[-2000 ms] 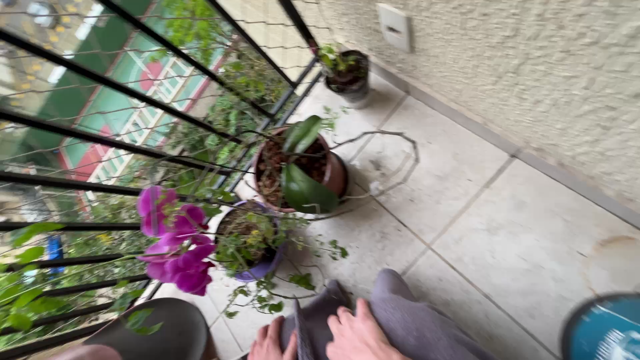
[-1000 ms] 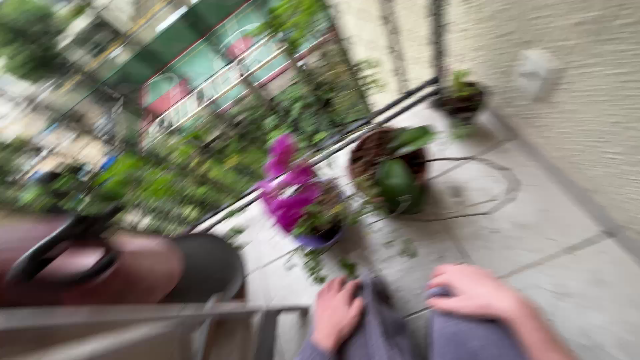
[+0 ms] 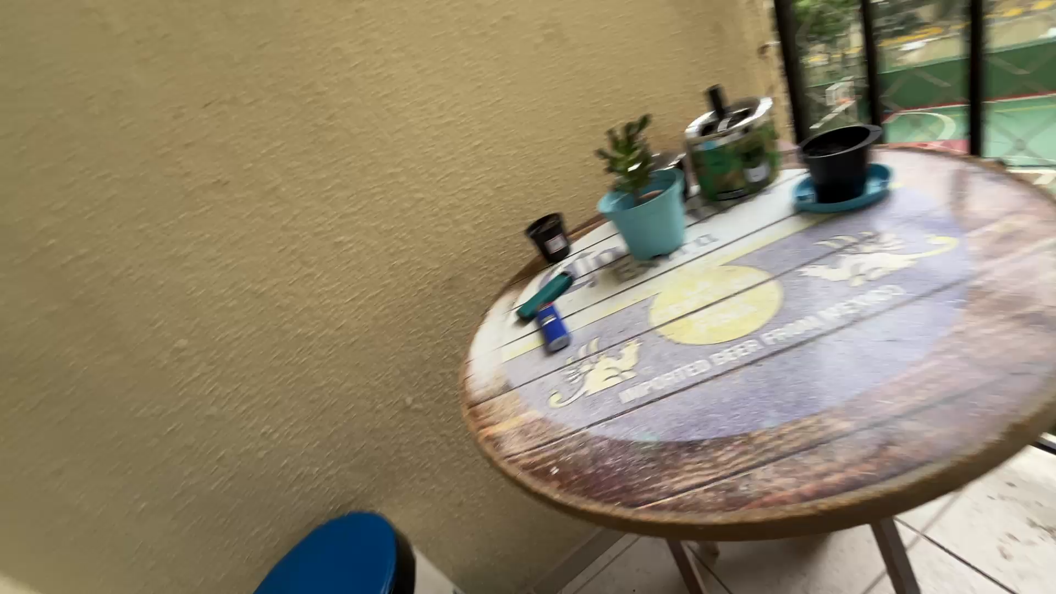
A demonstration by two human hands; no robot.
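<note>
Neither of my hands shows in the head view now. A round printed wooden table point(image 3: 825, 487) stands beside the wall. On it, a light blue pot point(image 3: 652, 223) holds a small succulent point(image 3: 629, 158), with a small black pot point(image 3: 550, 238) to its left. A blue lighter point(image 3: 553, 328) lies against a teal object point(image 3: 545, 296), perhaps another lighter. Farther back are a round container with a shiny metal top point(image 3: 731, 153) and a larger black pot point(image 3: 837, 165) on a blue saucer point(image 3: 883, 188).
A rough beige wall point(image 3: 247, 247) runs along the left. The round blue top point(image 3: 334, 557) of a white object is at the bottom, near the table. Black railing bars point(image 3: 870, 66) stand behind the table at the right. Metal table legs point(image 3: 893, 553) rest on the tiled floor point(image 3: 982, 511).
The view has swung from the floor plants and railing to the table and wall. Both hands, on my knees one second ago, are out of view.
</note>
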